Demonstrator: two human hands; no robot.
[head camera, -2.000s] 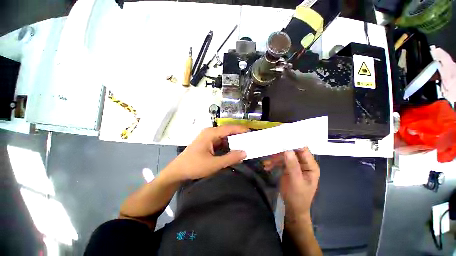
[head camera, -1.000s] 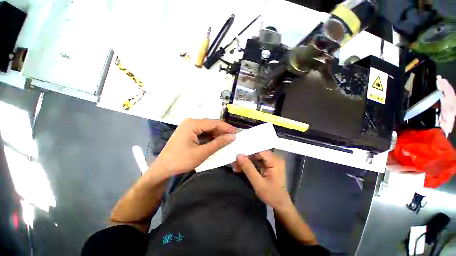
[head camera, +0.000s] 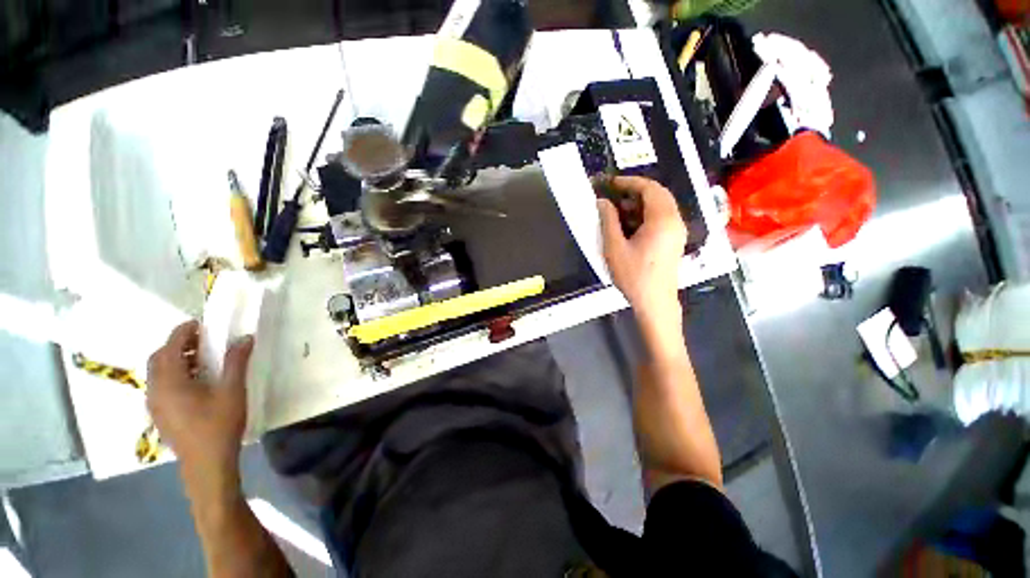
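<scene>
My left hand is left of the machine, with its thumb and fingers around a bright white strip above the white tabletop. Another white strip lies aslant across the black machine bed. My right hand is at this strip's right edge, fingers curled and thumb touching or nearly touching it; whether it grips the strip cannot be told. The metal machine arm with its round cap stands between the hands. A yellow edge strip runs along the bed's front.
A yellow-handled tool, a black pen-like tool and a thin screwdriver lie left of the machine. A black cover with a warning label is at right. Yellow-and-black tape is at far left. A red bag is beyond the table's right side.
The view has swung right. My hands, together on one white strip in front of the bed before, are now wide apart. A strip now lies on the bed at right.
</scene>
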